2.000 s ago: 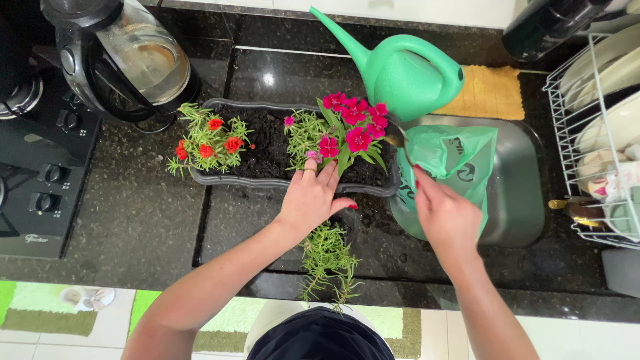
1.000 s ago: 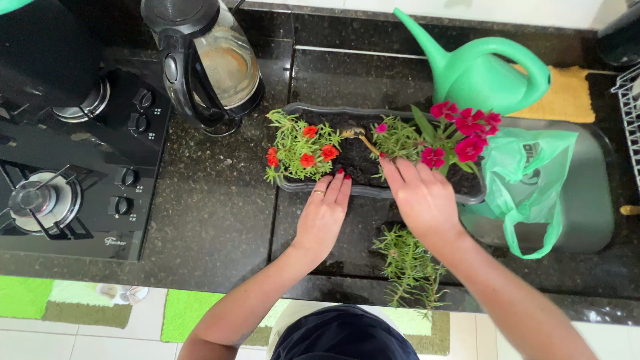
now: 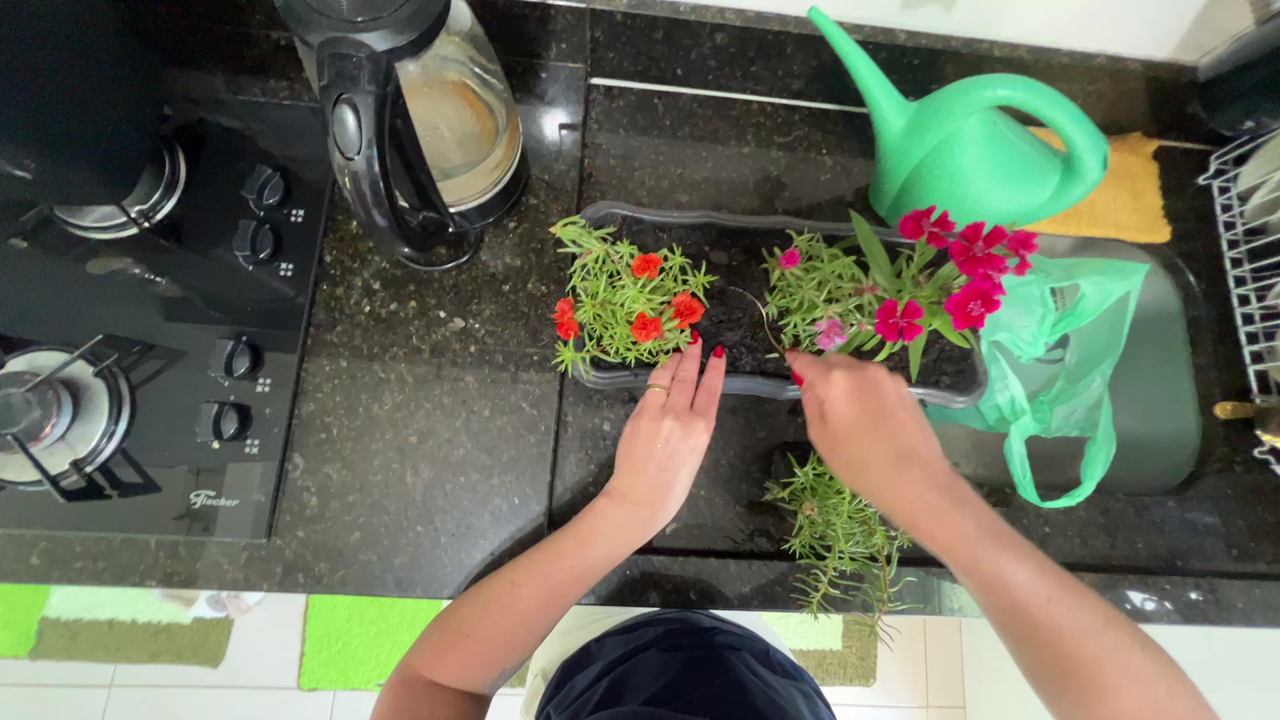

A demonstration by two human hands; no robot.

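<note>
A long dark plastic planter (image 3: pixel 755 384) holds soil (image 3: pixel 725 310), a plant with red-orange flowers (image 3: pixel 630 295) at its left, and plants with magenta flowers (image 3: pixel 975 275) at its right. My right hand (image 3: pixel 870 425) grips a thin metal tool (image 3: pixel 767 325), perhaps a spoon or fork, whose head is in the soil between the plants; most of its handle is hidden. My left hand (image 3: pixel 668 435) lies at the planter's front rim, fingertips over the soil beside the red-orange flowers, holding nothing. In front of the planter, a loose green succulent plant (image 3: pixel 840 520) with a dark root ball lies on the counter.
Behind the planter's right part stands a green watering can (image 3: pixel 970 150) on a yellow cloth (image 3: pixel 1130 190). A green plastic bag (image 3: pixel 1060 370) lies in the sink (image 3: pixel 1165 400). At left are an electric kettle (image 3: pixel 440 130) and a gas cooktop (image 3: pixel 150 400); a wire dish rack (image 3: pixel 1245 280) stands at right.
My right hand and the tool have moved from the planter's right end, two seconds ago, to its middle. My left hand has shifted from the magenta flowers to beside the red-orange ones. The view has shifted left.
</note>
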